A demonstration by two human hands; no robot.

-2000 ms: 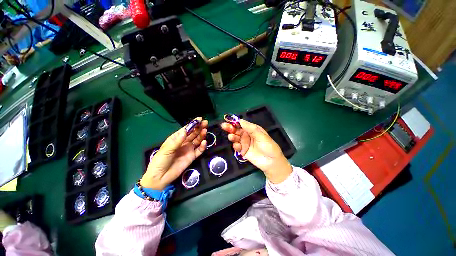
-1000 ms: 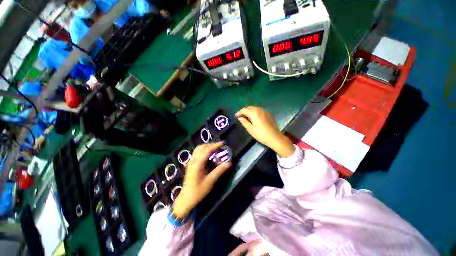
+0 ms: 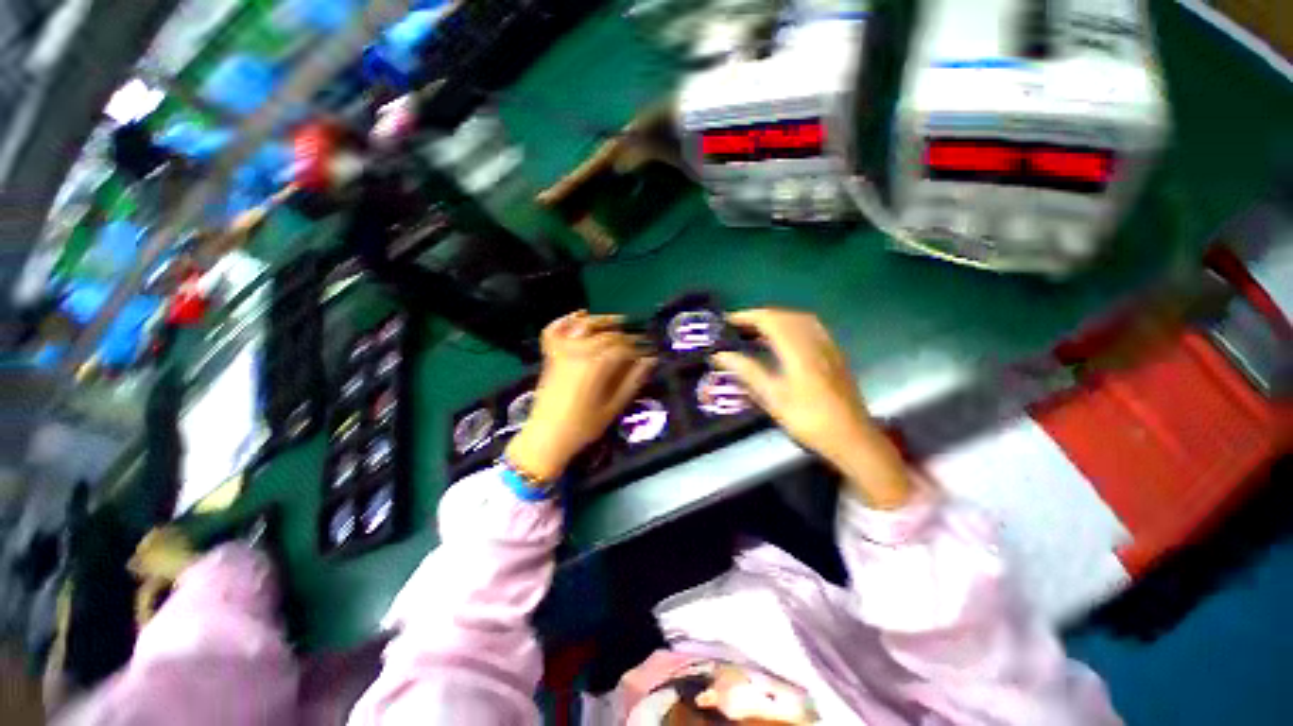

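The black compartment tray (image 3: pixel 674 450) lies in front of me, with round watch heads in its pockets. One watch head (image 3: pixel 693 331) is in the back row at the right, another (image 3: pixel 723 393) in front of it, and a third (image 3: pixel 644 421) beside my left hand. My left hand (image 3: pixel 586 386) is over the middle of the tray, fingers curled; blur hides whether they hold anything. My right hand (image 3: pixel 813 386) is at the tray's right end, fingertips near the right watch heads; its grip is unclear.
The dark fixture (image 3: pixel 482 277) stands behind the tray. Another filled tray (image 3: pixel 340 489) is at left. Two power supplies (image 3: pixel 773 142) stand at rear right. A red bin (image 3: pixel 1177 440) with white paper is at right. Another person's pink sleeve (image 3: pixel 213 638) is at lower left.
The view has shifted and blurred. My left hand has moved off the front-row watch head to the tray's middle. My right hand now reaches over the tray's right end. Another person's arm now shows at lower left.
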